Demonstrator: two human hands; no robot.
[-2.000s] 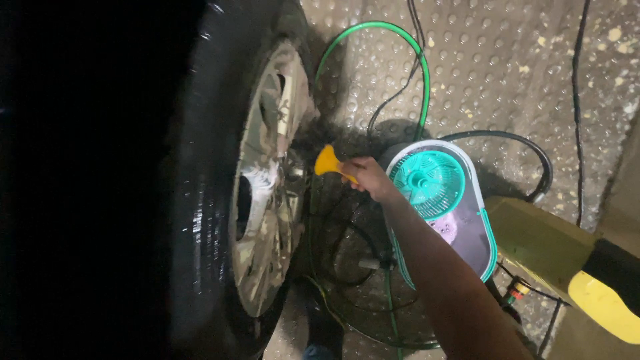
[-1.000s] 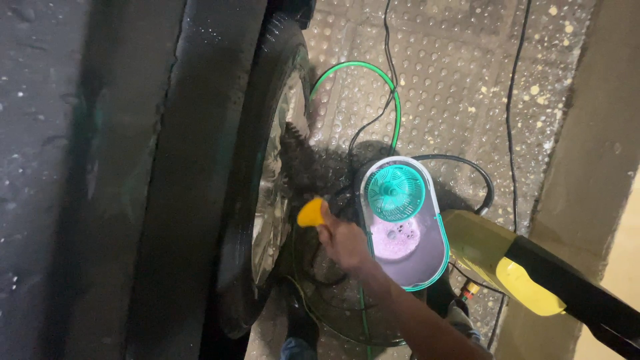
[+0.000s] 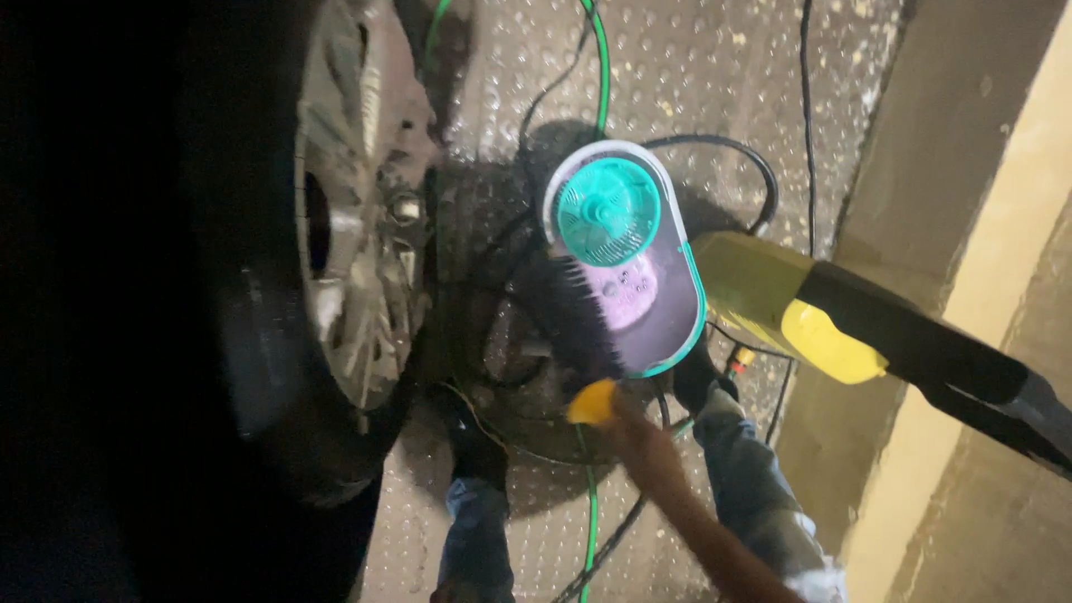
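My right hand [image 3: 636, 427] grips the yellow handle of a brush [image 3: 586, 318] with long dark bristles. The bristles reach up over the near left edge of an oval mop bucket [image 3: 697, 293]. A teal spinner basket [image 3: 610, 209] sits in the bucket's far end, and foamy pinkish water [image 3: 624, 297] shows beside it. To the left stands a car wheel with a wet, dirty alloy rim [image 3: 368, 226] and a black tyre [image 3: 243, 276]; the brush is apart from it. My left hand is not in view.
A yellow and black pressure washer [image 3: 754, 276] stands right of the bucket, near a wall base. A green hose [image 3: 603, 75] and black cables [image 3: 806, 126] run over the wet studded floor [image 3: 494, 92]. My feet and jeans [image 3: 477, 528] are below the bucket.
My right hand has moved with the brush from beside the wheel to the bucket, and the bristles now overlap the bucket's edge. The view has shifted closer.
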